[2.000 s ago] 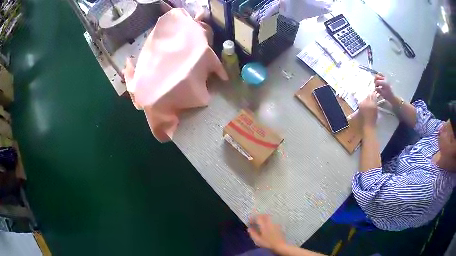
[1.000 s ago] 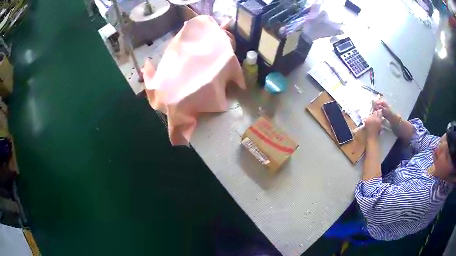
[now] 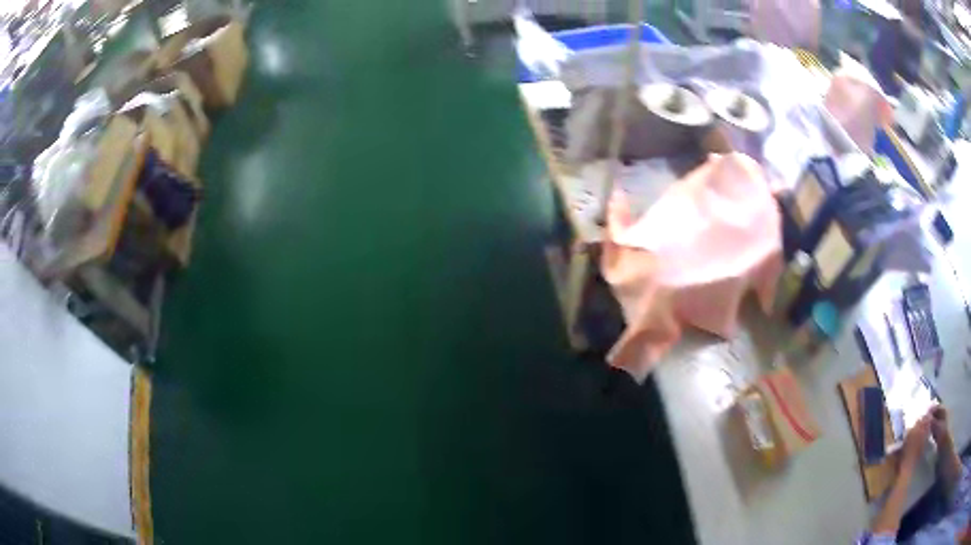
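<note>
Neither of my hands is in the picture. A small brown carton [image 3: 783,415] with a red stripe and a white label on one side stands on the pale grey table [image 3: 697,458] at the lower right. A pale pink cloth [image 3: 708,240] is draped over the table corner behind it. A dark smartphone [image 3: 872,424] lies on a brown board [image 3: 855,396] to the right of the carton. The view is blurred.
Green floor [image 3: 373,277] runs up the middle. A white table [image 3: 64,394] with a yellow edge is at the left, cartons [image 3: 218,64] beyond it. Another person's hands [image 3: 928,426] are over papers at the right, near a calculator [image 3: 921,323]. A blue crate [image 3: 607,38] is at the back.
The view has swung left, so the table, carton and pink cloth now sit further right. A hand seen at the bottom edge two seconds ago is gone from the picture.
</note>
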